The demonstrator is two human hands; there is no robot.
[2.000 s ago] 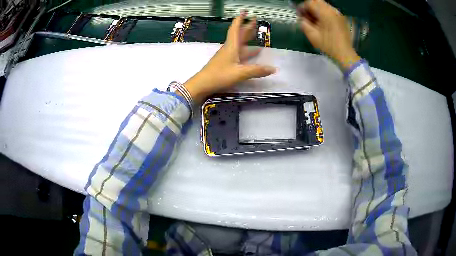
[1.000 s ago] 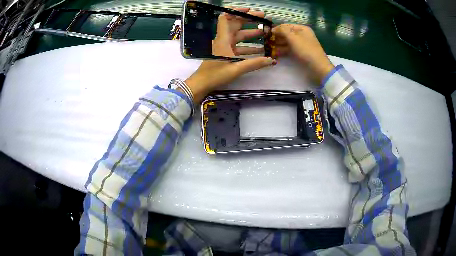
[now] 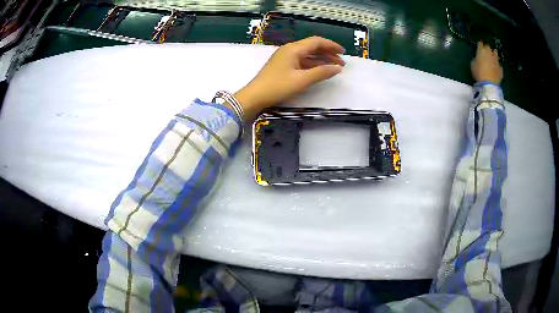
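Note:
A phone middle frame (image 3: 279, 153) lies flat on the white worktable, black with a silver rim, a large rectangular opening and orange-gold patches at both ends. My left hand (image 3: 300, 70) is above the table's far edge, behind the frame, fingers slightly curled and apart, holding nothing. My right hand (image 3: 486, 61) reaches over the green belt at the far right, at the near end of a thin dark frame outline (image 3: 463, 27). Its fingertips are small and dark, so I cannot tell whether they hold it.
The white worktable (image 3: 122, 134) curves across the view. Beyond it runs the green belt (image 3: 417, 58), with a row of middle frames (image 3: 309, 30) at the centre and left. A silver guide rail (image 3: 92, 36) runs along the belt at the left.
The frame that both hands held up a second ago is no longer in them. My right hand has moved far right over the belt. My left hand has lowered slightly. The row of frames has shifted right.

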